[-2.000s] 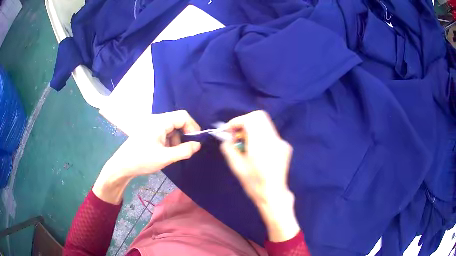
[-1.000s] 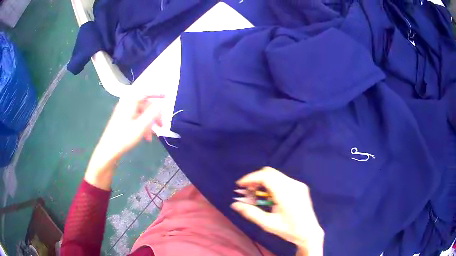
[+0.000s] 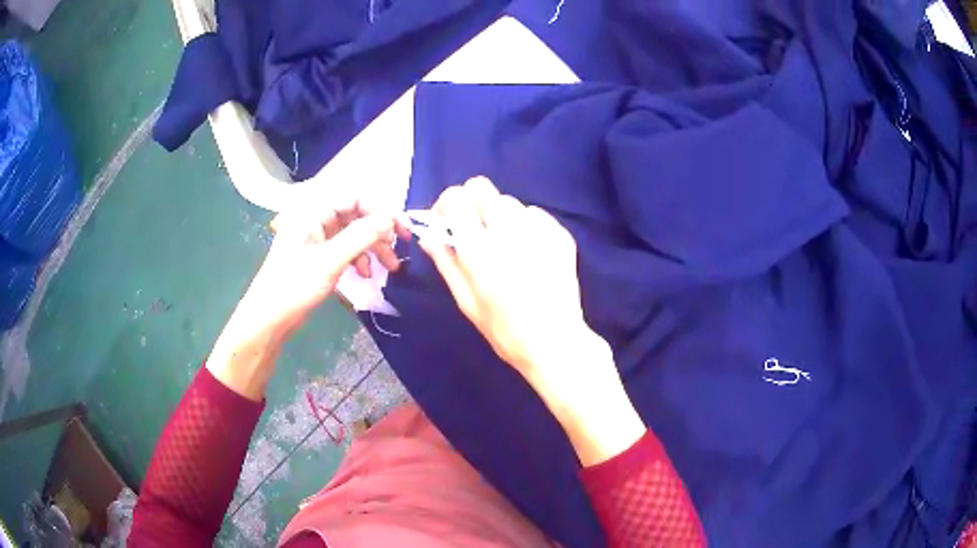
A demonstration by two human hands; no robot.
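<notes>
A large dark blue garment (image 3: 686,310) lies over the white table (image 3: 359,161). My left hand (image 3: 311,268) is at its left edge, with thumb and fingers pinching at the garment edge beside a small white piece (image 3: 367,291) with a loose thread below it. My right hand (image 3: 514,268) meets the left fingertips. The silver blades of the thread snips (image 3: 429,223) show between its fingers; the handle is hidden in the palm. A curled white thread end (image 3: 785,373) lies on the garment at the right.
More blue garments (image 3: 311,75) are heaped at the back left and along the right side, with white thread tails. A blue plastic bag (image 3: 38,161) stands on the green floor at the left. A brown box (image 3: 86,466) is at the lower left.
My right hand has moved up and left from the lower middle of the garment to meet my left hand. The left fingers have closed in at the garment edge.
</notes>
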